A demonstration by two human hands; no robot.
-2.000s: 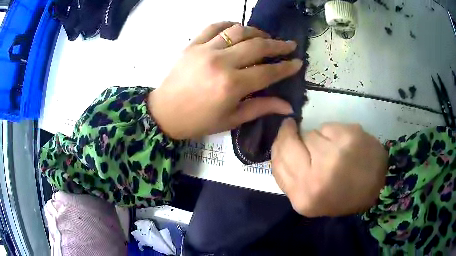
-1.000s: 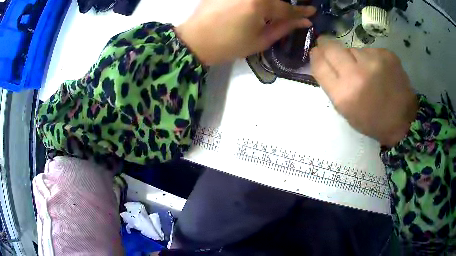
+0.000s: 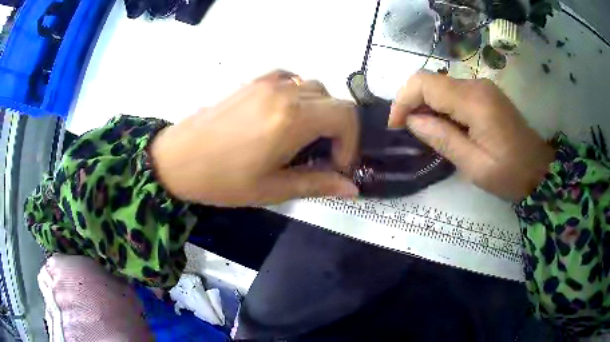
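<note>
A black fabric band (image 3: pixel 394 157) with a pale toothed zipper line lies bent between my two hands, above the white table near its front edge. My left hand (image 3: pixel 267 143), with a gold ring, grips the band's left end; a dark part of it shows between thumb and fingers. My right hand (image 3: pixel 471 130) pinches the band's upper right side between thumb and curled fingers. Both hands are a little blurred. The shiny needle plate (image 3: pixel 402 30) and the bent wire arm (image 3: pixel 359 87) with its oval end show just beyond the band.
A cream ribbed knob (image 3: pixel 503 33) stands at the upper right, with dark lint beside it. A blue bin (image 3: pixel 63 63) with black pieces is at the left edge. A black heap (image 3: pixel 170 8) lies at upper left. A printed ruler (image 3: pixel 435 224) runs along the table's front edge.
Both hands have drawn the band away from the needle area, down towards the table's front edge. The needle plate and wire arm are now more exposed.
</note>
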